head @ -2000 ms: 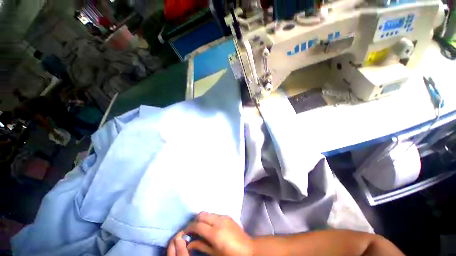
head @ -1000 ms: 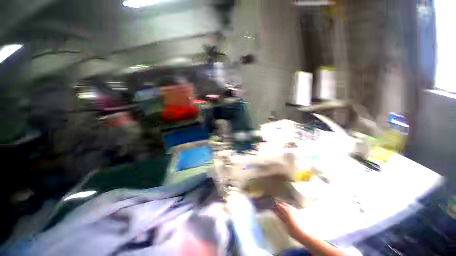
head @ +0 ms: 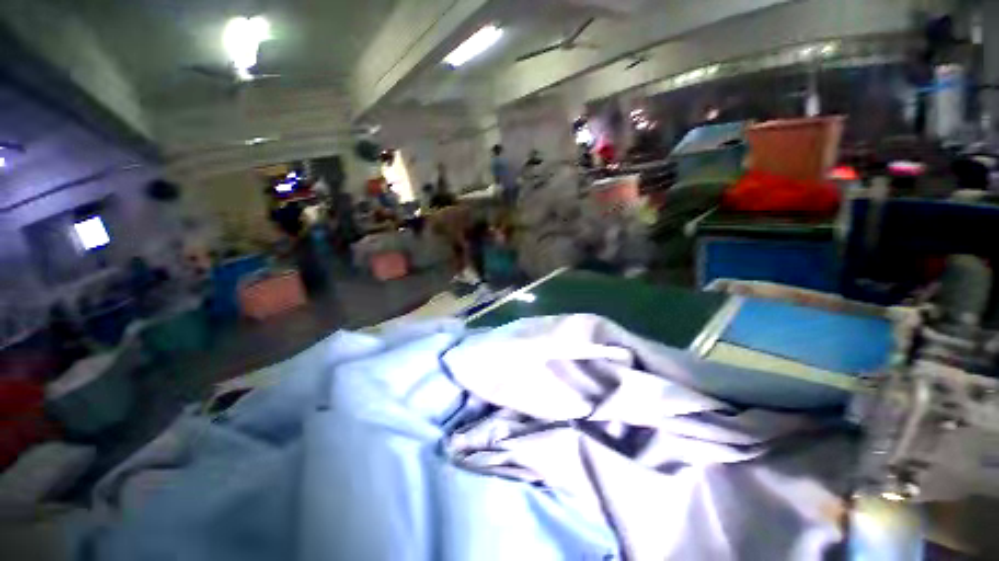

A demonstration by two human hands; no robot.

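A large light blue and grey-lilac fabric piece (head: 372,471) lies heaped and folded in front of me, across the lower middle of the view. Its grey-lilac side shows on the right and its blue side on the left. The sewing machine (head: 931,422) is at the right edge, blurred and cut off, with its needle end beside the fabric. Neither of my hands can be made out in the picture.
A green extension surface (head: 613,307) lies behind the fabric. A blue panel (head: 808,334) sits beside the machine. Behind are a red cloth (head: 782,194) and an orange bin (head: 796,147). Pink bins (head: 272,295) and distant people are across the workshop floor.
The view has swung left and up, so the machine is now at the right edge. The hand seen near the machine is gone from view. More grey-lilac cloth shows, folded over the blue.
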